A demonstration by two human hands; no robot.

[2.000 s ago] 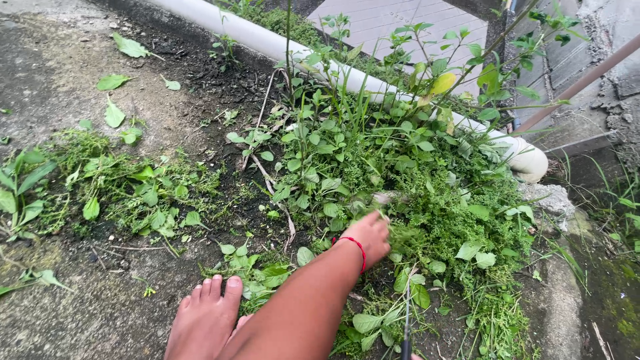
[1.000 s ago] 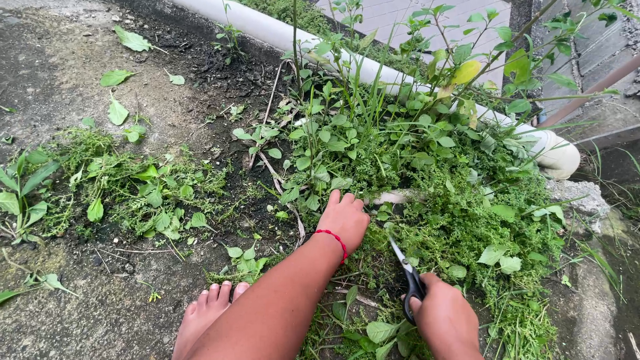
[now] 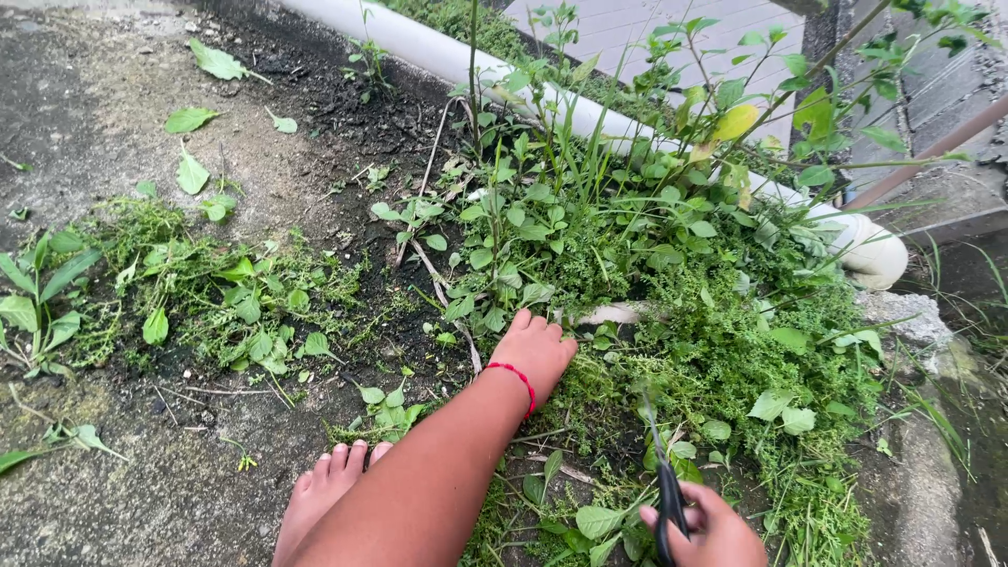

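My left hand (image 3: 534,353), with a red cord bracelet at the wrist, reaches down into the low green weeds (image 3: 709,339) at the centre. Its fingertips are at small leafy stems; whether they grip any is hidden. At the lower right my right hand (image 3: 713,531) holds scissors (image 3: 668,488) by their black handles. The metal blades point up and away, over the weeds, to the right of my left hand. A pale flat strip (image 3: 610,314) lies among the plants just beyond my left fingers.
A white pipe (image 3: 583,114) runs diagonally behind the weeds to a rounded end fitting (image 3: 876,256). Loose leaves and a heap of plants (image 3: 252,299) lie on the concrete (image 3: 157,488) at left. My bare foot (image 3: 319,492) stands beside my left forearm. Broken concrete (image 3: 906,319) edges the right side.
My left hand first moved left and away from its earlier spot in the weeds. The right hand with the scissors, mostly out of view at first, came into view and now sits slightly lower right.
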